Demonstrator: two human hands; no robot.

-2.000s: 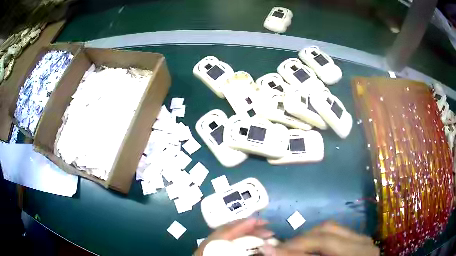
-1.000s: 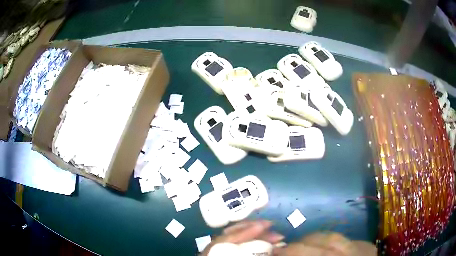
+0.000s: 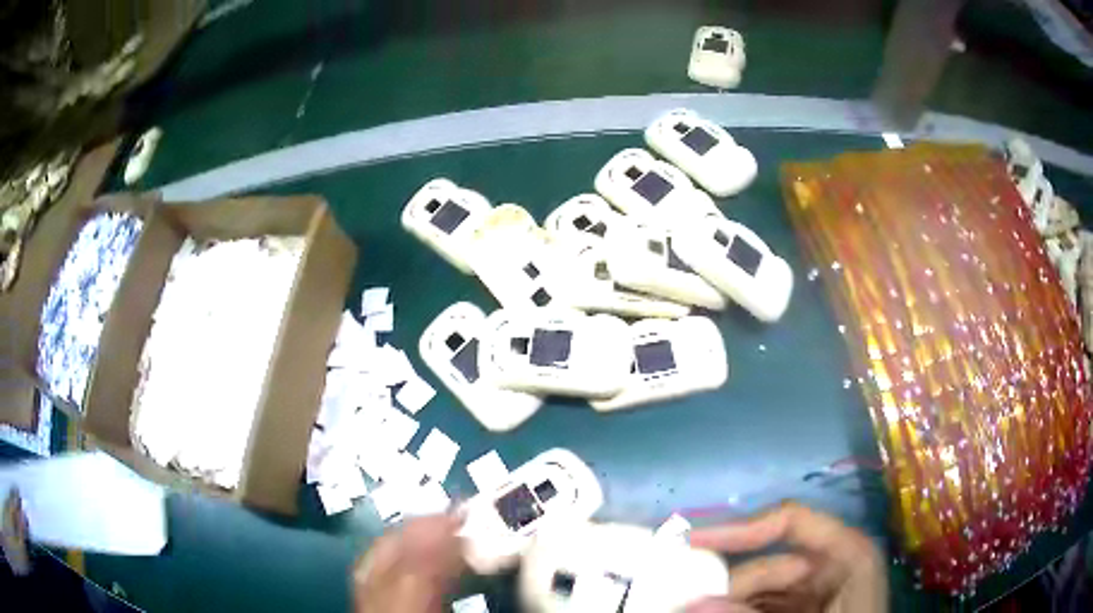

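A cream housing (image 3: 689,572) with dark openings is tilted up at the bottom edge. My right hand (image 3: 809,557) holds its right end, fingers partly hidden behind it. A small white pad (image 3: 674,527) and a thin red wire (image 3: 717,513) show at its top edge. My left hand (image 3: 408,565), blurred, is at the left end of a second cream housing (image 3: 573,481) with a dark square; whether it grips it is unclear. This second housing is partly behind the held one. Loose white square pads (image 3: 381,425) lie to the left.
Cream housings (image 3: 689,365) lie in an overlapping cluster at centre. A cardboard tray (image 3: 300,347) with white and bluish pieces stands left, near a pale sheet (image 3: 90,503). An orange-red lead bundle (image 3: 947,335) lies right. Beyond a pale rail (image 3: 479,129), a green belt carries a housing (image 3: 717,60).
The view has shifted, so bench things appear further left and lower. My left hand has moved left to the second housing. The held housing has come up into view, and the second is tilted more.
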